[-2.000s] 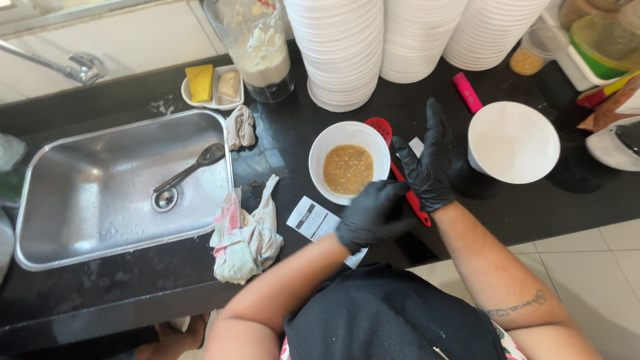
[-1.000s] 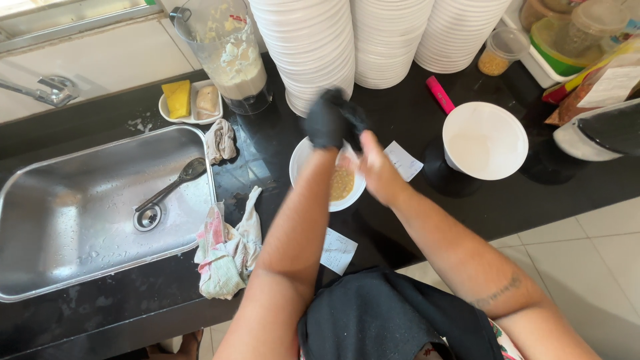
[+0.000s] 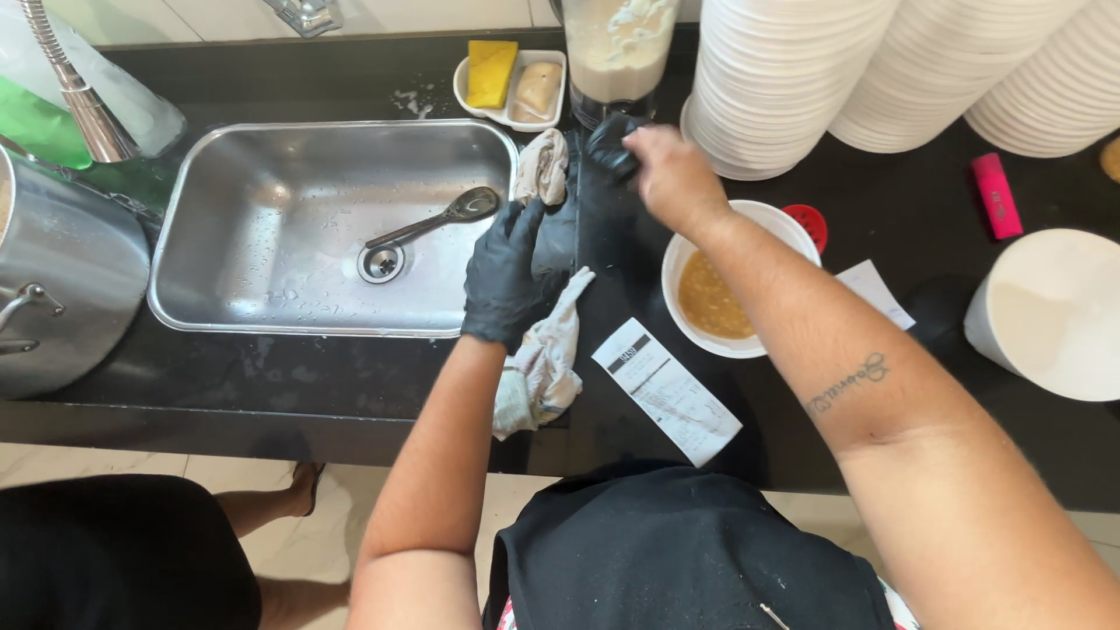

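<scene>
My left hand [image 3: 507,276], in a black glove, is over the sink's right rim with fingers apart, between a crumpled beige cloth [image 3: 542,166] and a white cloth [image 3: 551,359]. My bare right hand [image 3: 674,171] is closed on a bunched black glove [image 3: 614,144] by the base of a blender jar [image 3: 617,52] with pale contents. Under my right forearm, partly hidden, stands a white bowl [image 3: 672,278] of brown, lumpy liquid. A red perforated utensil [image 3: 807,227] shows behind it. A printed paper slip [image 3: 668,391] lies in front of the bowl.
A steel sink [image 3: 262,227] holds a dark spoon [image 3: 437,219]. Behind it, a white dish [image 3: 516,118] holds a yellow sponge [image 3: 492,73]. Stacked white tubs [image 3: 779,79], a pink marker-like object [image 3: 997,197] and a white container [image 3: 1050,315] are right. A steel pot [image 3: 70,289] and another person [image 3: 122,551] are left.
The glove has come off my right hand, which was gloved two seconds ago. Both hands have moved left from over the bowl, and my left hand is now beside the sink. The view has shifted left.
</scene>
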